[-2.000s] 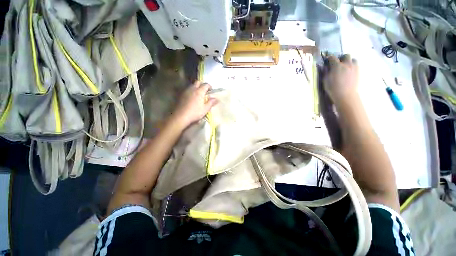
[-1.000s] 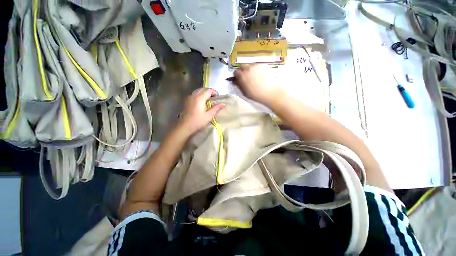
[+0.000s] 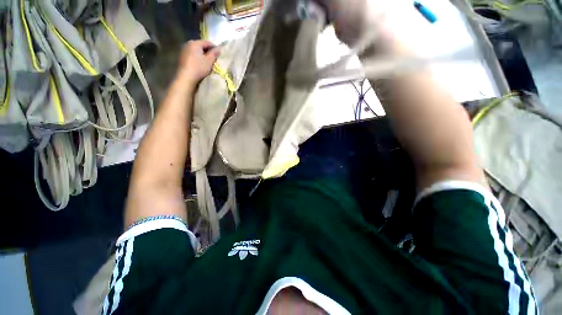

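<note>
A beige bag body (image 3: 249, 132) with yellow binding tape (image 3: 225, 77) hangs between my hands over the table's front edge. Its lower yellow-bound corner hangs above my shirt, and a strap hangs at its lower left. My left hand (image 3: 200, 59) grips the bag's upper left edge by the yellow tape. My right hand (image 3: 351, 21) is raised at the top, blurred, closed around the bag's upper part; a blurred strap runs beside it. The fingers of my right hand are hard to make out. The brass presser frame (image 3: 244, 7) is cut off at the top edge.
Beige bags with yellow seams (image 3: 58, 80) and looped straps (image 3: 58, 166) hang at the left. More beige bags (image 3: 524, 154) lie at the right. A blue-handled tool (image 3: 425, 11) lies on the white table (image 3: 459, 77). Dark cords (image 3: 362, 98) lie near the table's front edge.
My right hand has left the area by the presser frame and lifted the bag's upper part. The straps have moved from my right forearm. The view has tilted down toward my shirt.
</note>
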